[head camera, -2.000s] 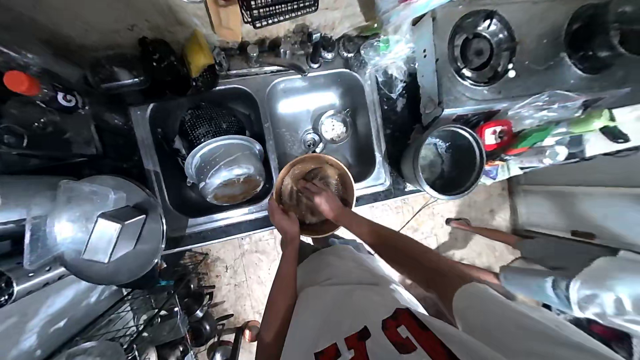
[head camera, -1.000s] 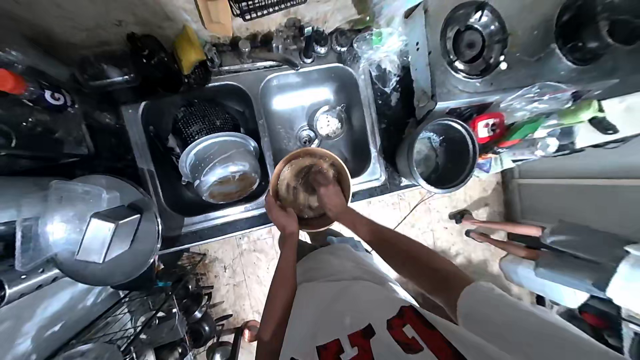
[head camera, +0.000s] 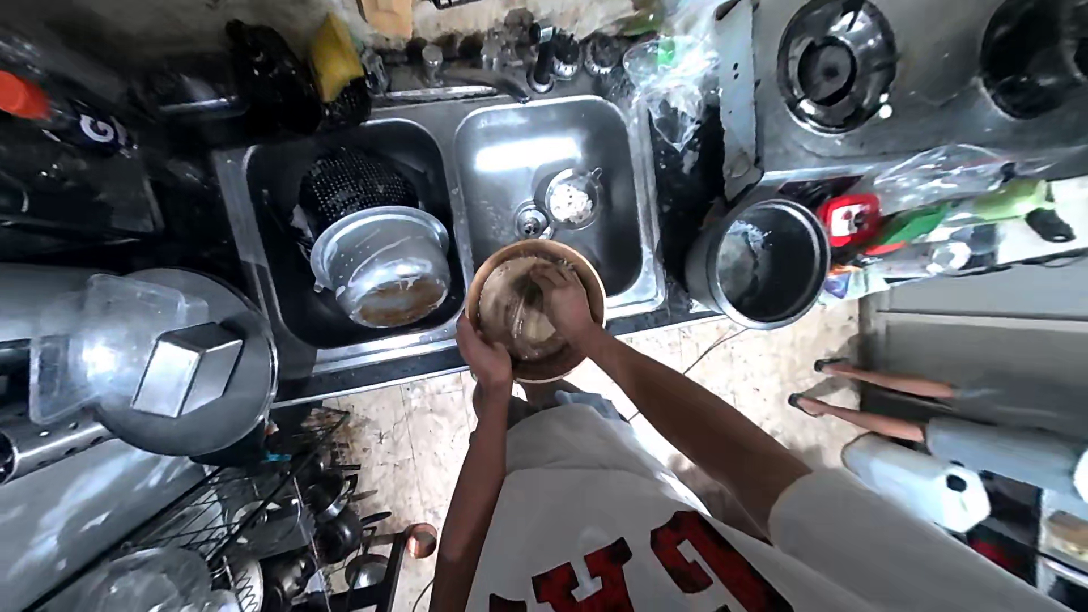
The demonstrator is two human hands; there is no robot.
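A round tan bowl [head camera: 595, 293] with cloudy, brownish contents is held at the front edge of the right basin of a double steel sink [head camera: 557, 127]. My left hand [head camera: 484, 353] grips the bowl's lower left rim. Inside the bowl is my right hand [head camera: 563, 297], its fingertips in the contents; whether they close on anything cannot be seen. Behind the bowl, a small strainer [head camera: 573, 199] with white bits lies near the drain [head camera: 532, 222]. In the left basin a metal pot [head camera: 382, 263] with brown residue rests against a dark perforated colander [head camera: 357, 187].
A deep pot [head camera: 758, 263] stands right of the sink, below the gas stove [head camera: 837, 68]. At left, a clear plastic container [head camera: 102, 348] and a metal tin [head camera: 187, 370] sit on a large round lid [head camera: 246, 399]. A dish rack [head camera: 195, 510] is lower left. Another person's legs [head camera: 875, 404] show at right.
My right hand has shifted about within the bowl, while my left hand has stayed at its rim. The other person's legs have come further into view at the right.
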